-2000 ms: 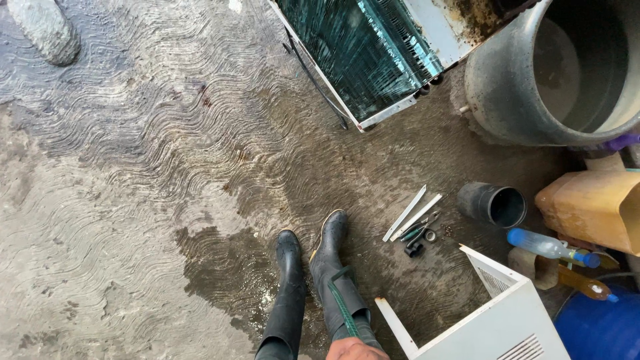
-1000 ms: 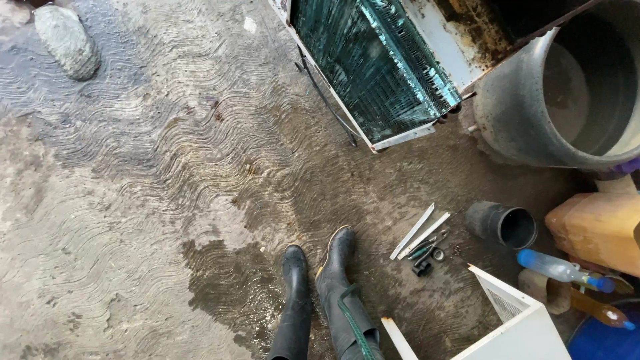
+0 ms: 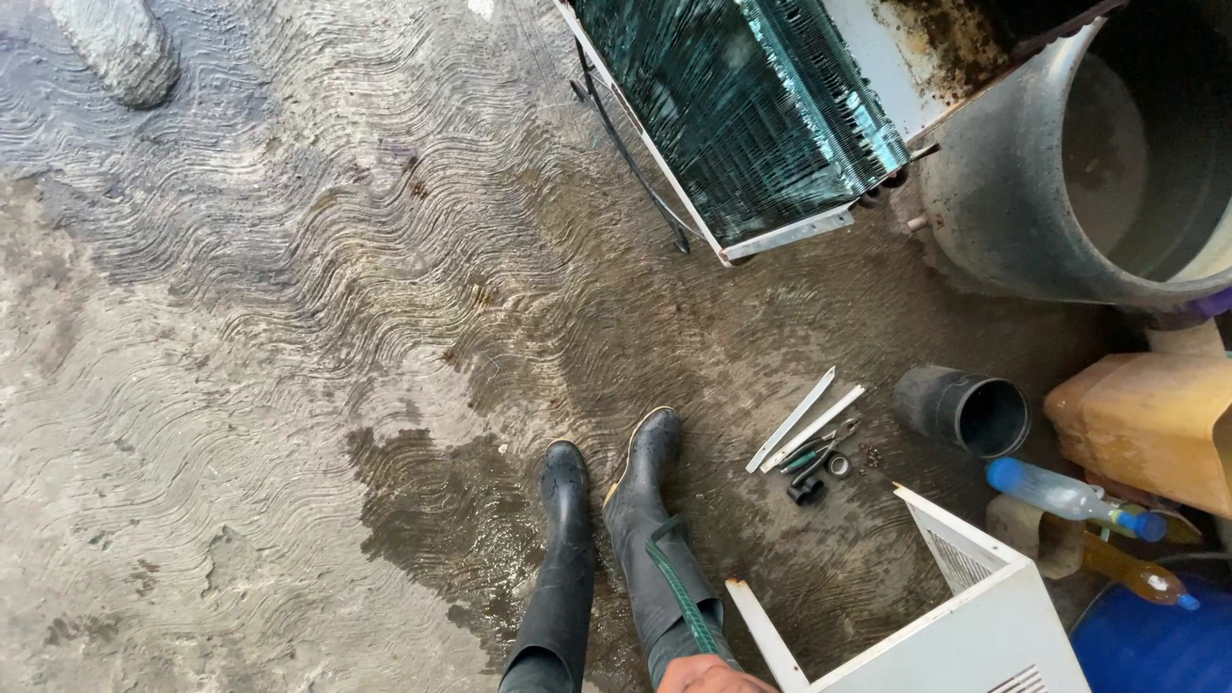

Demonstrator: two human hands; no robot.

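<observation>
At the bottom edge a small part of my right hand [image 3: 714, 676] shows in front of my right leg, beside a green strap [image 3: 681, 587] that hangs over the black rubber boot [image 3: 647, 520]. Its fingers are hidden, so I cannot tell whether it holds the strap. My left hand is out of view. At the top, an opened air conditioner with a teal finned coil [image 3: 712, 106] lies on the wet concrete. Two white strips [image 3: 791, 420], pliers [image 3: 818, 452] and small black fittings [image 3: 807, 491] lie right of my boots. A white vented metal cover [image 3: 962, 626] stands at lower right.
A large grey tub [image 3: 1001, 192] stands at upper right. Below it are a black plastic container [image 3: 929, 399], a yellowish jerrycan [image 3: 1136, 423], plastic bottles [image 3: 1054, 489] and a blue drum [image 3: 1155, 635]. A black cord [image 3: 626, 149] runs beside the air conditioner; a stone [image 3: 120, 48] lies at upper left.
The bit of my hand at the bottom edge shows two seconds ago, is out of view one second ago, and shows again now. The boots and the things on the floor have not plainly moved.
</observation>
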